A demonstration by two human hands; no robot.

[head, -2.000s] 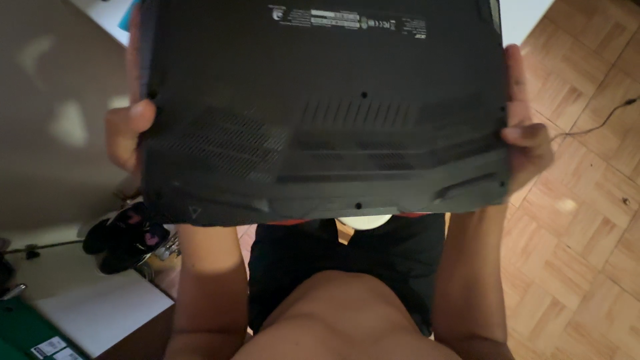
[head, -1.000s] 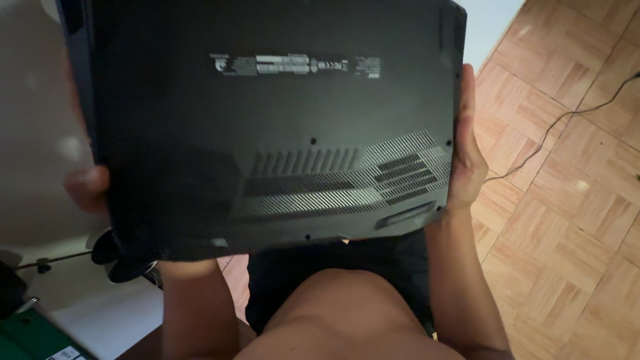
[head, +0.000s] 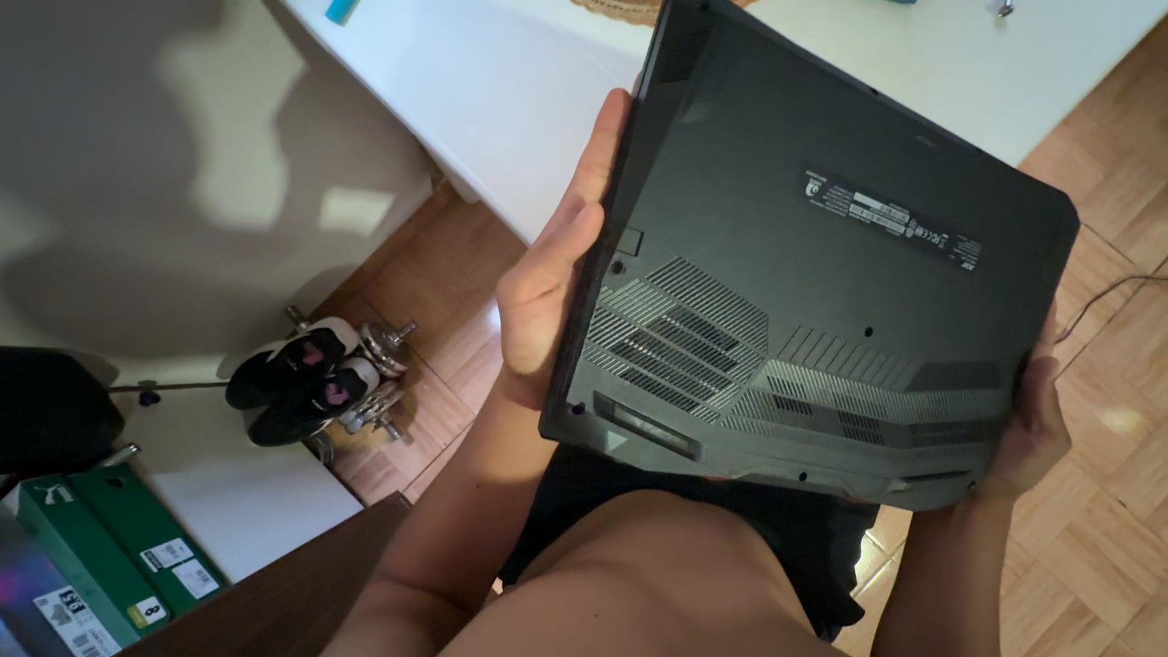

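A dark laptop [head: 821,274] is held up in front of me, its underside with vent slots, screws and a printed label turned toward the camera. My left hand [head: 557,265] grips its left edge, thumb and fingertips showing against the side. Around the right edge, near the lower right corner, is my right hand [head: 1036,424], its fingers partly hidden by the laptop. The laptop is tilted, its upper part over a white table [head: 493,100] and its lower edge above my lap.
Black and white shoes [head: 315,374] sit beside metal dumbbells [head: 388,351] at the left. Green shoe boxes [head: 109,557] lie at the lower left. A woven mat [head: 620,9] is on the table's far part. A thin cable [head: 1104,297] crosses the wooden floor at the right.
The laptop has turned in both hands, its label side now slanting down to the right. It has moved right, and my left hand shows more fully along its edge.
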